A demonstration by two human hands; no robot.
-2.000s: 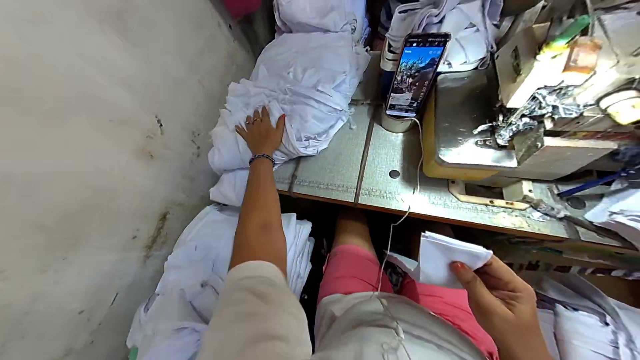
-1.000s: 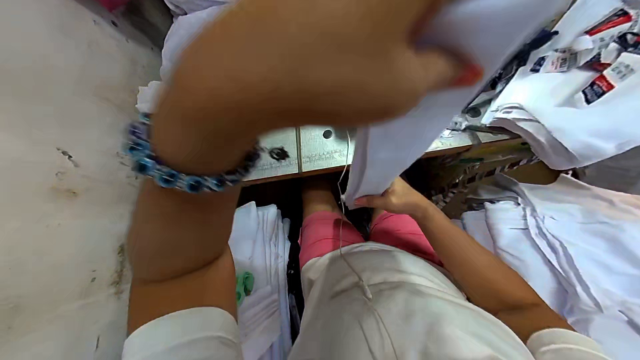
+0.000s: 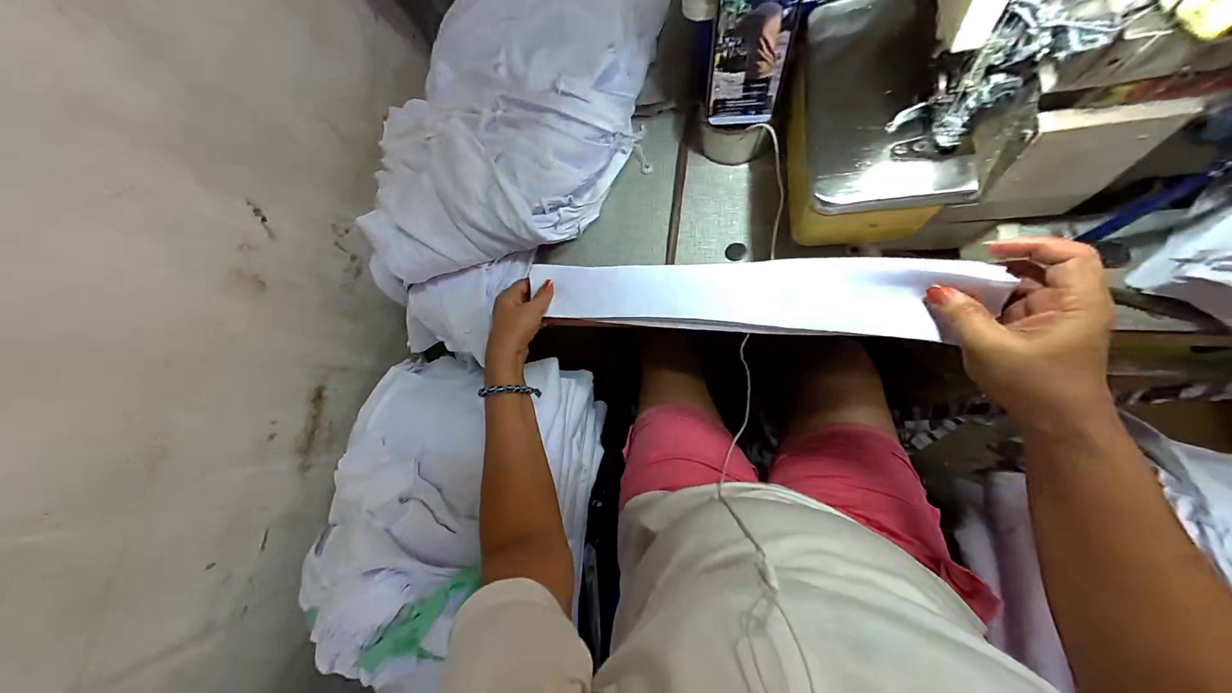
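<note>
A long, folded strip of white fabric (image 3: 760, 296) stretches sideways over my lap, along the front edge of the sewing table. My left hand (image 3: 520, 316) pinches its left end between thumb and fingers, beside the heap of white cloth. At the other end, my right hand (image 3: 1035, 308) grips the strip with the thumb on top and the fingers curled behind. The strip looks nearly flat and hides part of the table's edge.
A heap of white cloth (image 3: 510, 135) lies on the table's left, with a white fabric stack (image 3: 414, 491) below. A phone (image 3: 751, 63) leans above a round metal container (image 3: 733, 144). Right of it stands a sewing machine (image 3: 890, 106). A thin cable (image 3: 743, 385) hangs down my front.
Two seconds ago my left hand lay on the cloth heap and my right held a small folded white piece. Now both hands hold a long strip stretched between them.
</note>
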